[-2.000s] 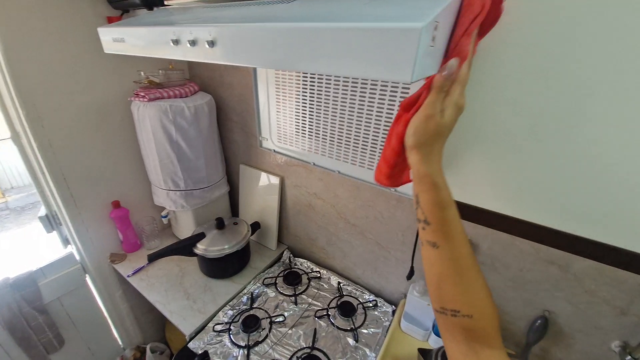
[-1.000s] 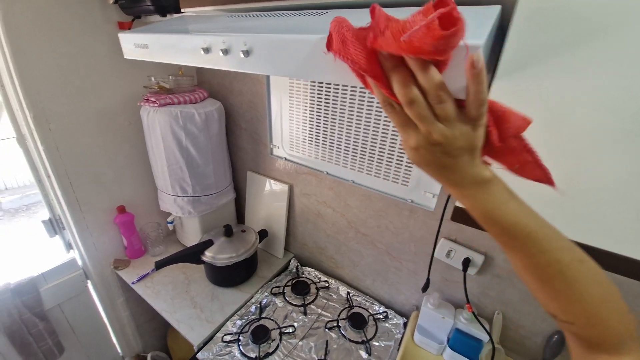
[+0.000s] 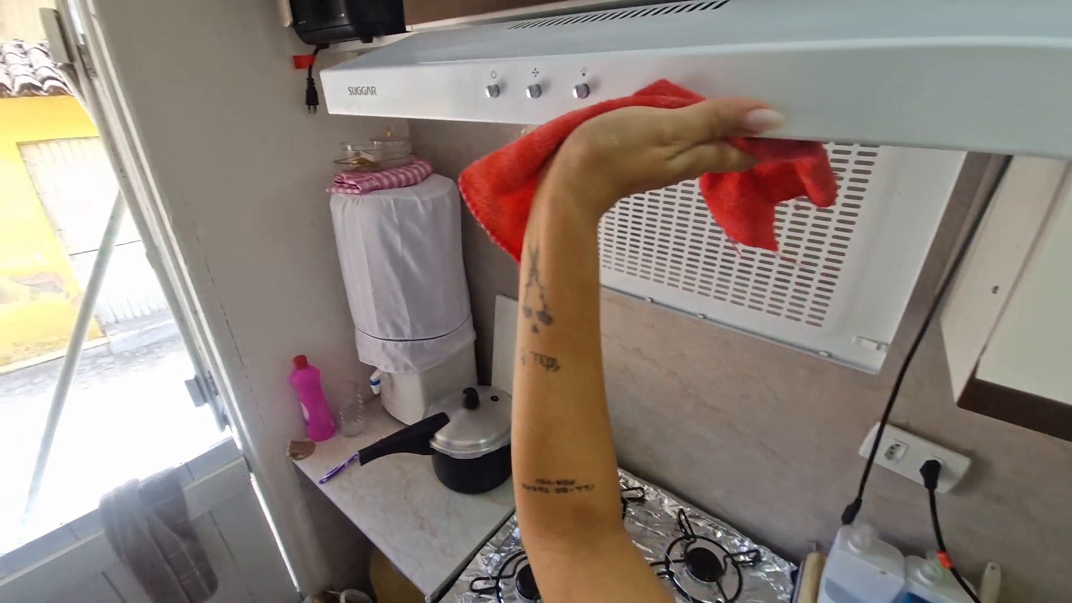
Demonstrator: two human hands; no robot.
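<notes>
My right hand is raised to the lower front edge of a white range hood, with the wrist sharply bent. It holds a red cloth against that edge. Part of the cloth hangs down to the right of my fingers, in front of the hood's slotted white panel. Three small knobs sit on the hood's front, left of and above my hand. My tattooed forearm covers part of the stove and the side of the pot. My left hand is not in view.
Below is a foil-covered stove with black burner grates. A pressure cooker and a pink bottle stand on the counter, by a cloth-covered container. Plastic bottles and a wall outlet are at lower right.
My right hand and the red cloth have moved from the hood's right end, leftward along it to its lower front edge near the knobs. The hood appears closer in view.
</notes>
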